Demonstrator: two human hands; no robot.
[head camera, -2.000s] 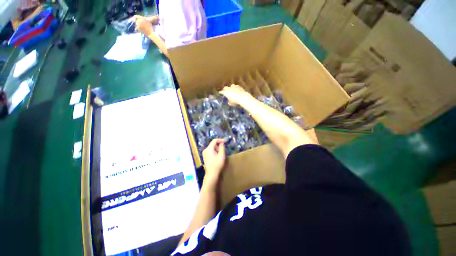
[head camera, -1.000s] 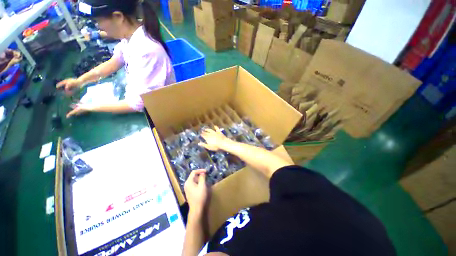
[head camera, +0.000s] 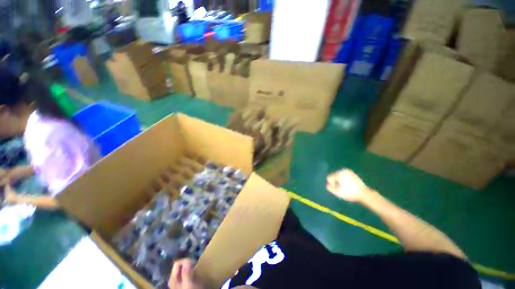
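The open brown carton (head camera: 121, 180) has raised flaps and a brown cell divider. Many dark bagged units (head camera: 186, 211) in shiny clear film fill most of its cells; cells along the far left side show bare cardboard. My left hand (head camera: 182, 275) is at the carton's near edge, low in the picture, fingers curled, blurred and partly cut off; what it holds, if anything, is hidden. My right hand (head camera: 345, 185) is out of the carton, over the green floor to the right, fingers curled in, with nothing visible in it.
A white printed surface (head camera: 84, 268) lies left of the carton. A person in a light pink top (head camera: 59, 149) works at the green bench, by a blue crate (head camera: 107, 124). Folded dividers (head camera: 262, 135) and large cardboard (head camera: 296, 93) stand beyond; cartons (head camera: 440, 121) stand right. A yellow line (head camera: 339, 216) crosses the floor.
The view has swung right. My right hand has left the carton and moved out to the right. My left hand remains at the near edge. The near-right flap now stands raised.
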